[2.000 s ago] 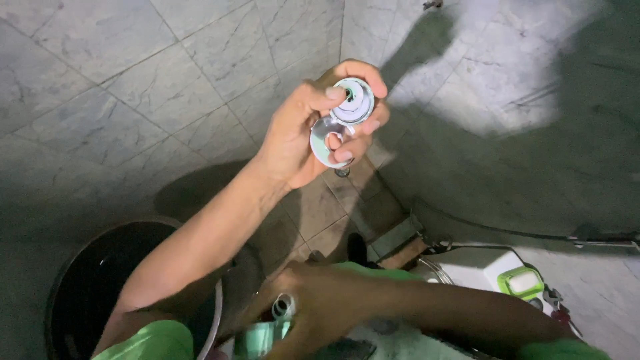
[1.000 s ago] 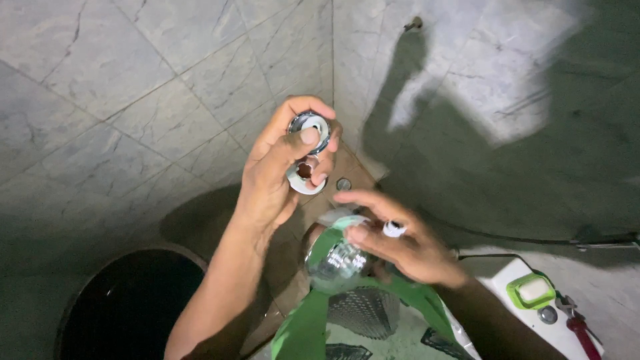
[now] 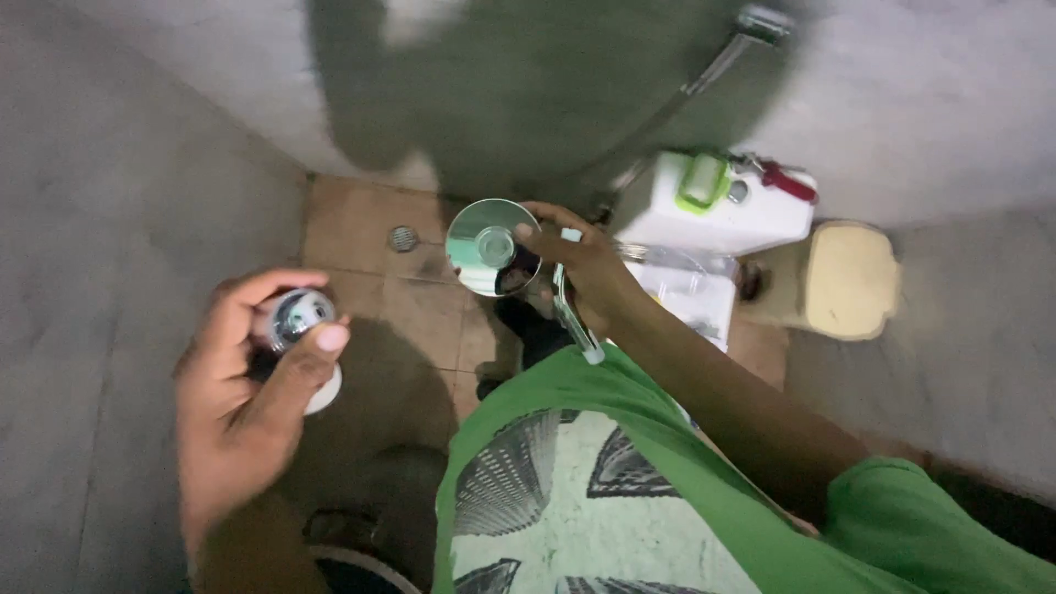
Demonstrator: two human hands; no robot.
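My left hand (image 3: 247,396) holds a small chrome fitting (image 3: 301,315) between thumb and fingers, and a white disc (image 3: 324,392) shows beneath my thumb. My right hand (image 3: 582,264), toward the middle of the view, grips a round shiny chrome plate (image 3: 483,219) with a raised centre. A thin chrome piece like a handle (image 3: 573,318) also sticks out below the fingers of that hand; whether it is joined to the plate cannot be told. The two hands are apart.
On a white cistern-like box (image 3: 726,223) lie a green soap dish (image 3: 703,183) and a red-handled tool (image 3: 789,181). Beside it are a clear plastic tray (image 3: 693,297) and a cream lidded bin (image 3: 854,280). A floor drain (image 3: 403,239), a bucket rim (image 3: 371,563) and a wall-side hand shower (image 3: 763,25) are visible.
The view has swung to the right and down. My hands have moved farther apart. The round chrome plate now faces up in my right hand.
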